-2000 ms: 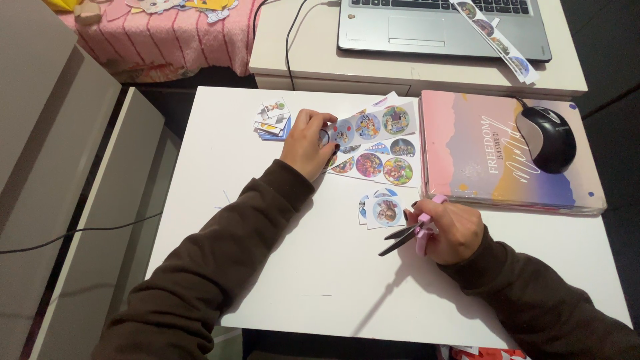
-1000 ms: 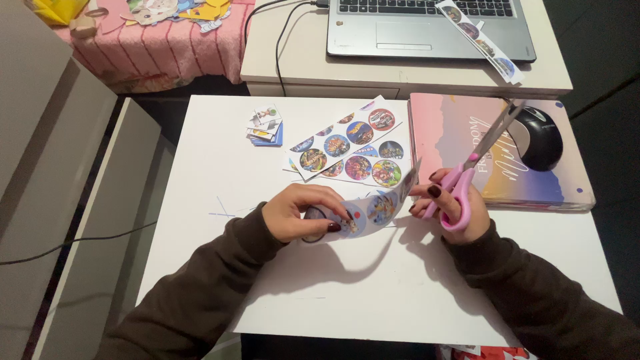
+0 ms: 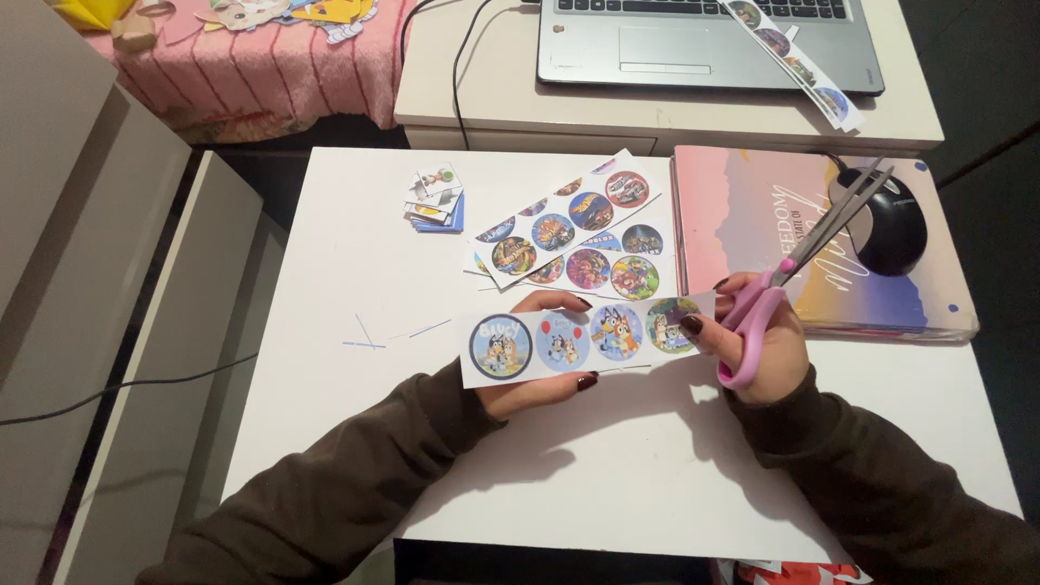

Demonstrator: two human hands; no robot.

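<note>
A white paper strip printed with several round cartoon-dog pictures [image 3: 563, 342] is held above the white tabletop. Behind its left part is my left hand [image 3: 536, 394], thumb and fingers showing along the strip's upper and lower edges. My right hand [image 3: 768, 349] pinches the strip's right end between thumb and finger, and also holds pink-handled scissors [image 3: 749, 325], their blades pointing up and right over the notebook. Printed sheets with round pictures [image 3: 573, 219] lie overlapping just beyond the strip. A small stack of cut paper pieces [image 3: 435, 197] sits to their left.
A closed notebook [image 3: 723, 211] bearing writing lies at the right with a black mouse [image 3: 890, 223] on it. Beyond the table are a laptop [image 3: 666, 49] carrying picture strips [image 3: 800, 69], and paper cutouts [image 3: 244, 12] on a pink cloth [image 3: 284, 73]. Thin paper slivers [image 3: 364, 344] lie at the left.
Two seconds ago my left hand was at the printed sheets; it has since moved nearer with a strip. The strip now lies flat toward the camera, and the scissors' blades have swung from lower left to upper right.
</note>
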